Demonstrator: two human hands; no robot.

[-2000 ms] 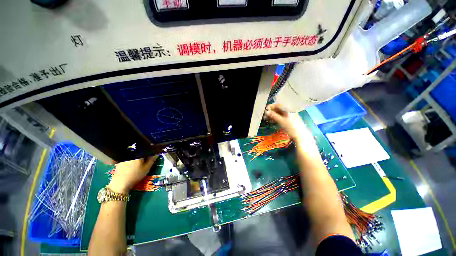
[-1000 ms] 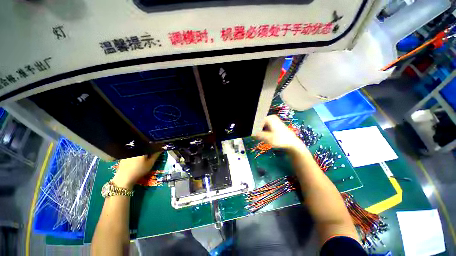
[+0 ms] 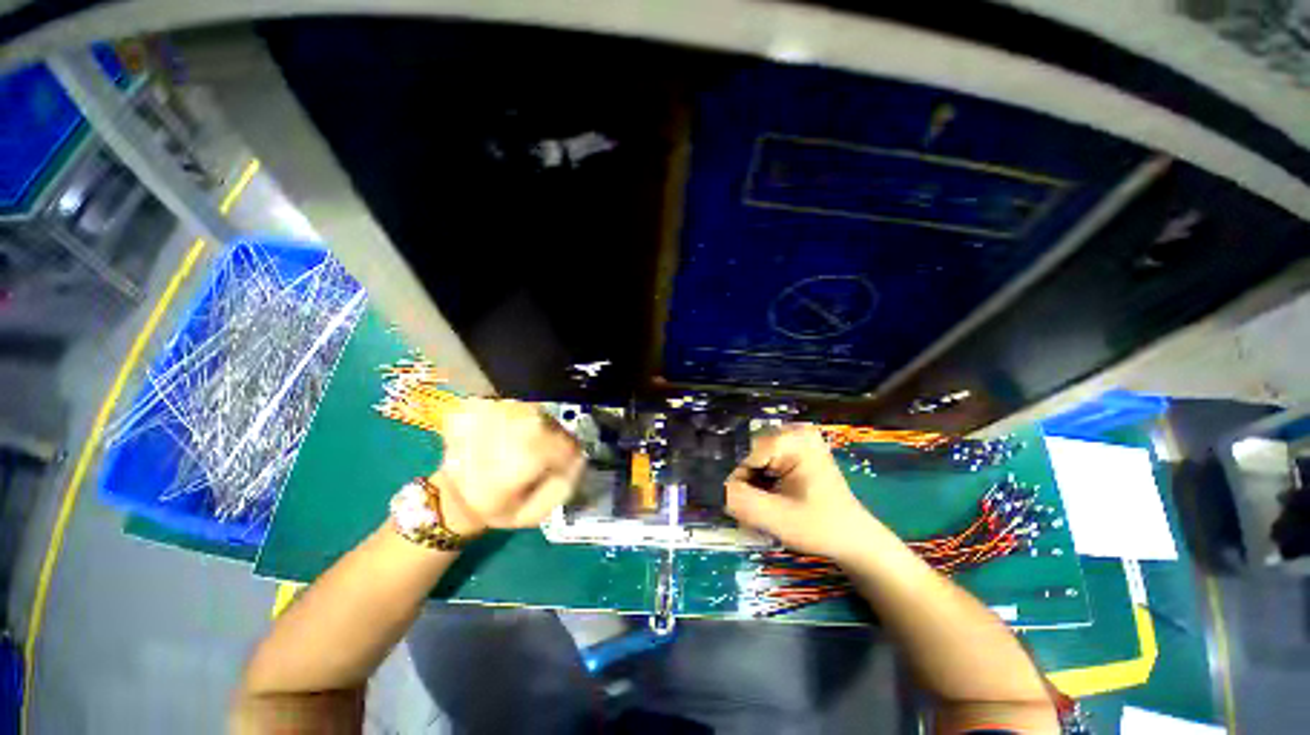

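Observation:
The dark crimping applicator (image 3: 678,457) stands on its white base plate (image 3: 618,533) at the centre. My left hand (image 3: 506,462), with a gold watch at the wrist, is at the left side of the applicator with its fingers curled. My right hand (image 3: 787,491) is at the right side, thumb and fingertips drawn together. Any wire in either hand is too small or hidden to tell. An orange wire bundle (image 3: 410,399) lies behind my left hand. Orange-red and black wires (image 3: 941,550) lie beside and partly under my right forearm.
The machine's front cover (image 3: 819,244) hangs close overhead. A blue bin (image 3: 237,388) of thin silvery strands is at the left. More orange wires (image 3: 891,435) lie behind my right hand. White paper (image 3: 1109,498) and yellow tape (image 3: 1106,675) are at the right.
My view has moved closer and lower under the machine head. Both hands have moved in to the applicator, the left from the bundle at its left, the right from the wires at its right.

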